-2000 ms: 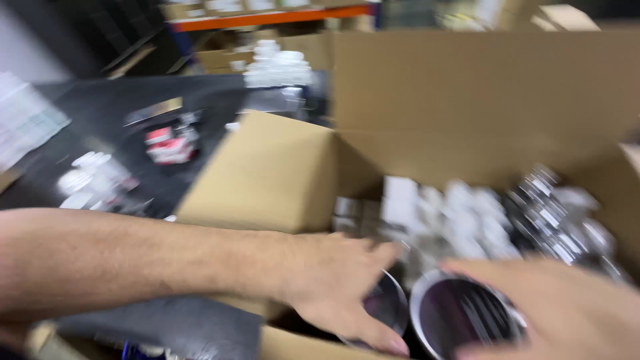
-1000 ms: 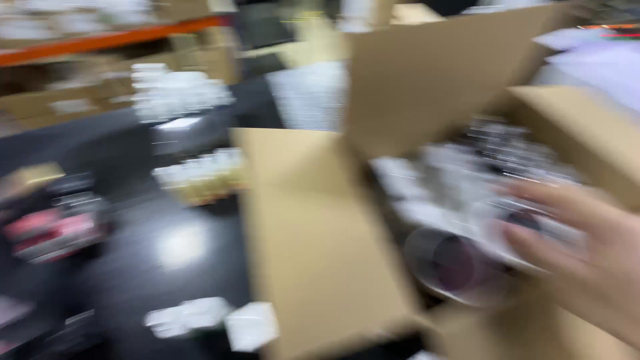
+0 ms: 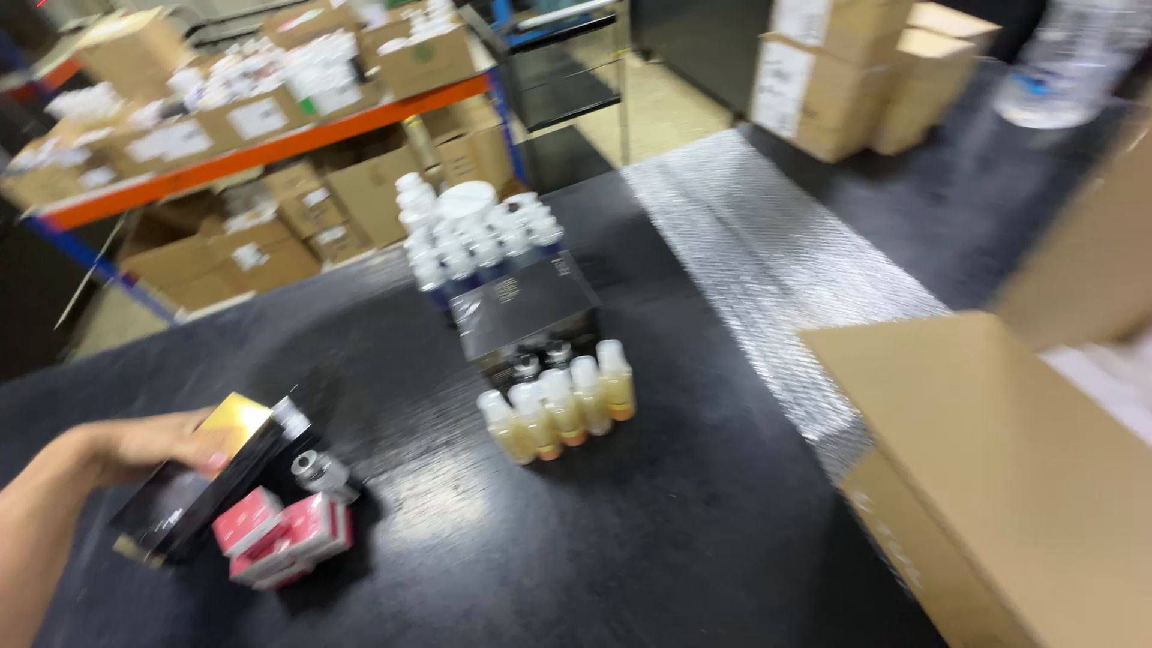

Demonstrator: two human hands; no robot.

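My left hand (image 3: pixel 162 445) grips a black and gold box (image 3: pixel 229 441) at the left of the black table. Just below it lie several small red and white boxes (image 3: pixel 288 540), beside a small clear bottle with a silvery top (image 3: pixel 326 475). Small spray bottles of yellow liquid (image 3: pixel 562 407) stand in a row mid-table, in front of a black box (image 3: pixel 526 306) and small black-topped bottles. Behind these is a group of white-capped bottles (image 3: pixel 477 236). An open cardboard box (image 3: pixel 1008 468) is at the right. My right hand is out of view.
A strip of silvery bubble foil (image 3: pixel 774 270) crosses the table. Stacked cartons (image 3: pixel 832 81) and a large clear plastic container (image 3: pixel 1066 72) stand at the back right. Behind the table, an orange-edged shelf (image 3: pixel 270 148) holds cardboard boxes of bottles.
The view has swung left. My left hand, over the open carton two seconds ago, is now on the black and gold box. My right hand, seen at the carton before, has left the view.
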